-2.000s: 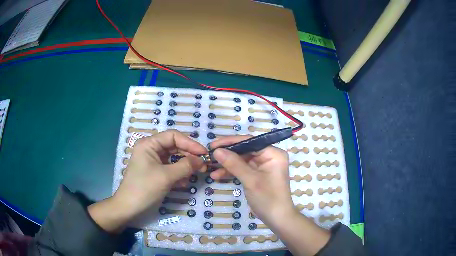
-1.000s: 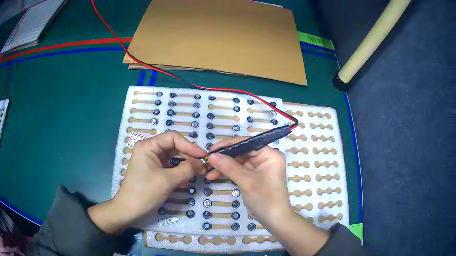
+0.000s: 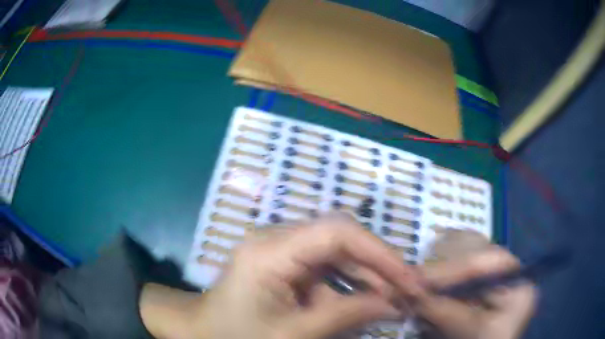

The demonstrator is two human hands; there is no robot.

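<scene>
My left hand [image 3: 292, 278] is large and blurred in the lower middle, with a small dark, shiny component [image 3: 341, 283] showing between its fingers. My right hand [image 3: 487, 285] is at the lower right, holding a blurred black pen tool [image 3: 511, 277]. The fingertips of both hands meet, and what is between them is too blurred to tell. The filled white foam tray [image 3: 207, 270] lies behind and under my hands, with rows of dumbbell-shaped pockets and dark discs. A dark loose cluster [image 3: 366, 208] lies near its middle.
The tray section with bare tan pockets [image 3: 489, 198] is at the right. Cardboard sheets [image 3: 358, 59] lie behind the trays. A blurred red wire [image 3: 451, 140] crosses between them. A white grid tray [image 3: 23, 136] is at the left edge. A cream tube [image 3: 564, 93] stands at the right by a dark partition.
The view has shifted and tilted, and is now blurred. Both hands appear larger, lower and further right. The pen is still in my right hand, and the dark cluster on the tray is now uncovered.
</scene>
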